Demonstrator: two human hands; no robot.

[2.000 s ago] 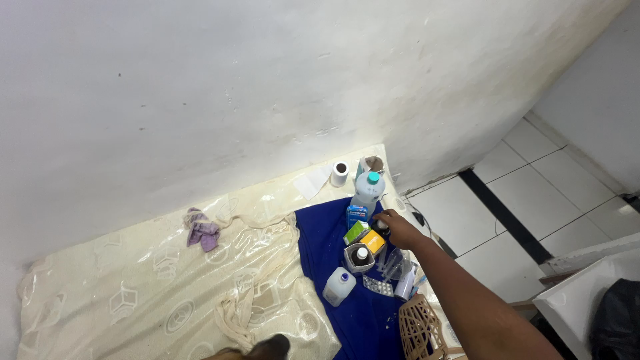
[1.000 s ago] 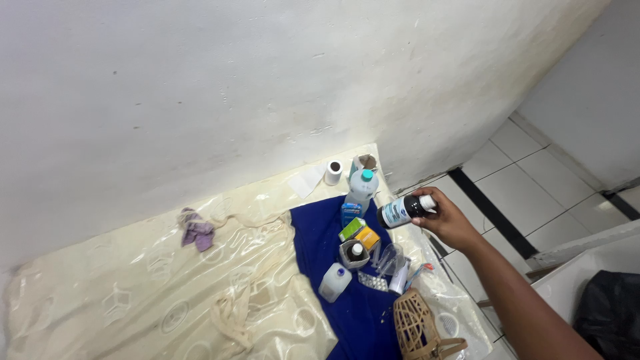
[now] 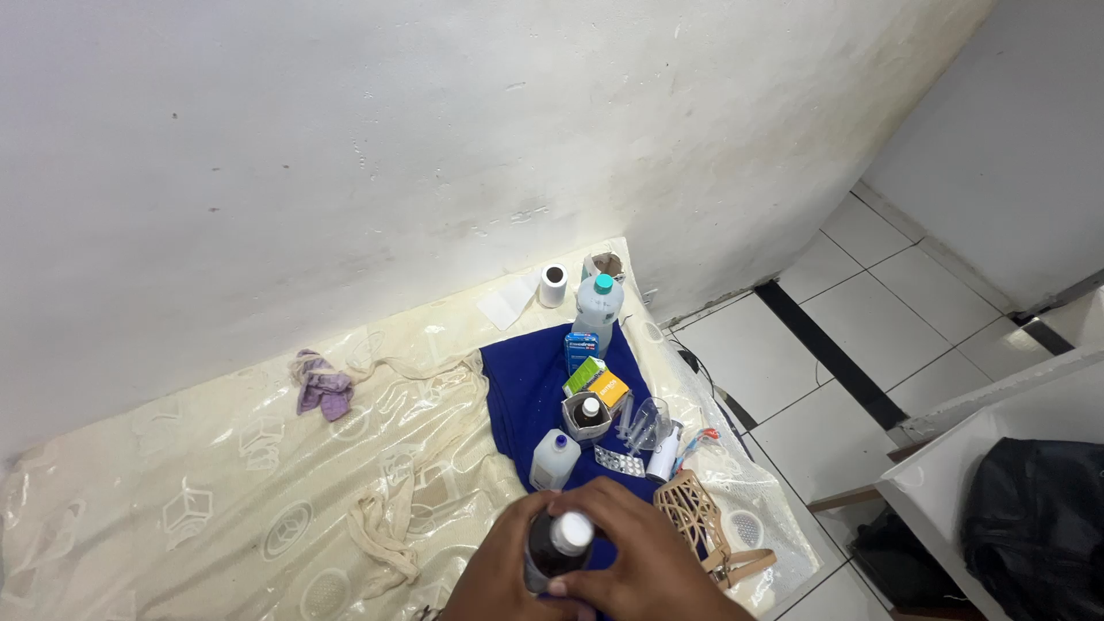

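Note:
A dark bottle with a white cap (image 3: 559,542) is held upright between both hands at the bottom centre. My left hand (image 3: 500,552) wraps its left side. My right hand (image 3: 625,543) grips it from the right, with fingers by the cap. Just beyond them, on a folded blue cloth (image 3: 509,379), stand a translucent bottle with a blue cap (image 3: 554,461), a dark bottle in an opened carton (image 3: 589,414), and a blue medicine box (image 3: 581,349). A green and yellow box (image 3: 604,386), a blister pack (image 3: 619,461) and plastic syringes (image 3: 628,418) lie close by.
A large bottle with a teal cap (image 3: 599,306) and a paper roll (image 3: 553,286) stand near the wall. A basket muzzle (image 3: 690,517) lies at the right edge of the plastic-covered surface (image 3: 216,483). Purple cloth (image 3: 324,388) lies left. A black bag (image 3: 1035,517) is far right.
My right hand has brought the dark bottle from beside the cloth's right edge down to the bottom centre. My left hand has come into view and now holds it too.

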